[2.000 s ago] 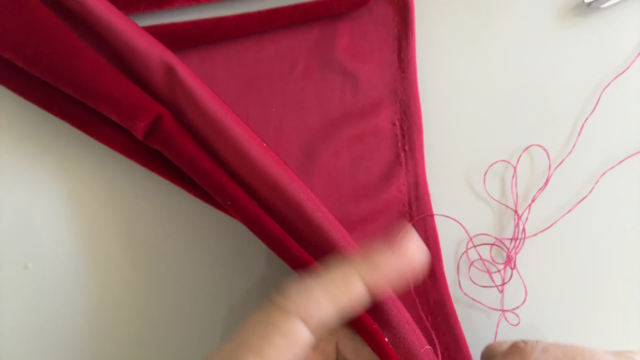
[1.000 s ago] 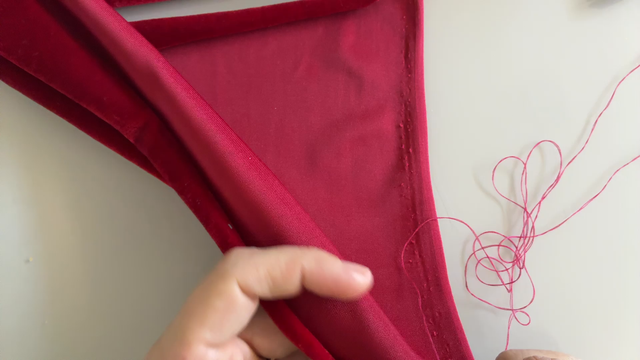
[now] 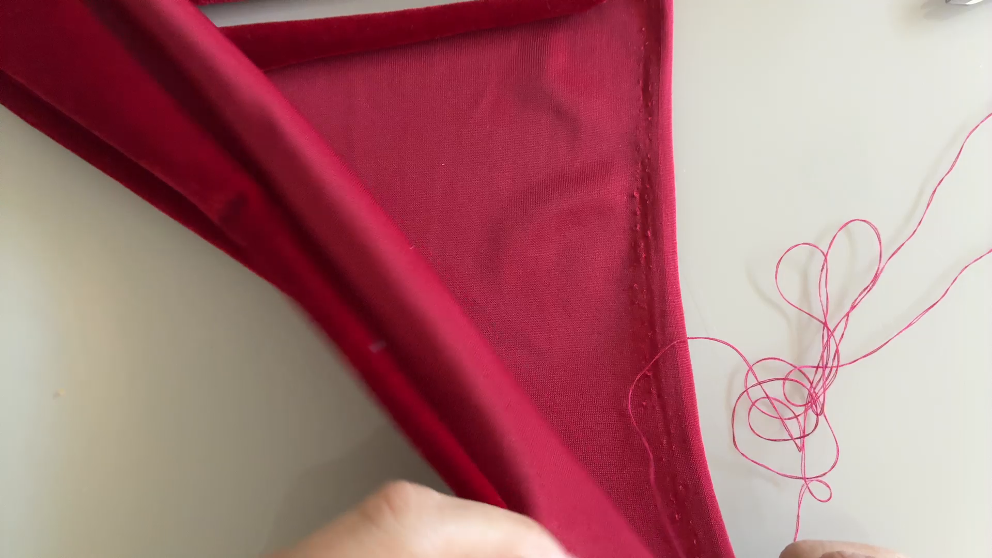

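Observation:
Red velvet fabric, its smooth underside showing, runs from the upper left to the lower right, with a folded edge and a line of small stitches down its right side. At the bottom, my left hand is at the fabric's lower left edge; its fingertips are out of frame, so its grasp is hidden. Only a small part of my right hand shows at the bottom right, by the end of a pink thread. That thread lies in tangled loops beside the fabric, and one strand crosses onto the stitched edge.
A pale tabletop lies under everything. The tip of a shiny metal object shows at the top right corner. Two thread strands run off the right side of the view.
My left hand has moved down, and its extended finger, seen over the fabric before, is out of sight. The thread tangle keeps much the same shape.

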